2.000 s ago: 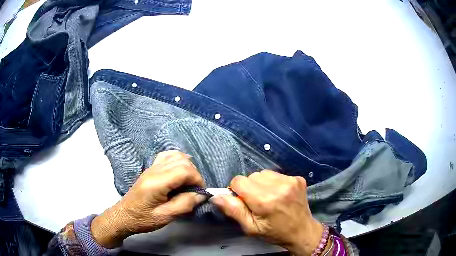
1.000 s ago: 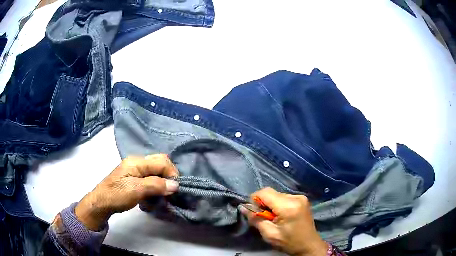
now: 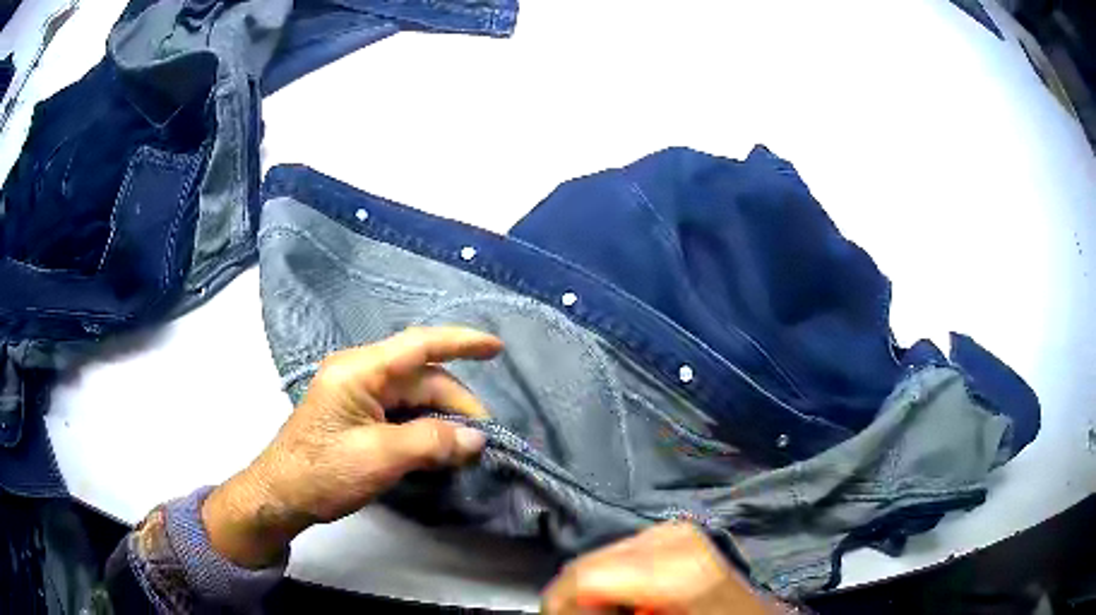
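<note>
A denim garment, grey-blue inside out with a dark blue placket, lies in front of me. Its placket has several pale snaps. My left hand is at the seam of the lower folded part; the thumb and a finger pinch the fabric loosely and the index finger is raised. My right hand is at the bottom edge, partly cut off and blurred, closed around orange-red snips. Their blades are hidden, and the garment's fold runs up to this hand.
A second dark blue denim garment with a patch pocket lies at the left, its end reaching the top edge. The white table has a curved rim, with dark clutter beyond it at the right.
My right hand has moved down to the bottom edge with the snips. My left hand has shifted right along the fabric and its index finger has lifted. The round opening has folded closed.
</note>
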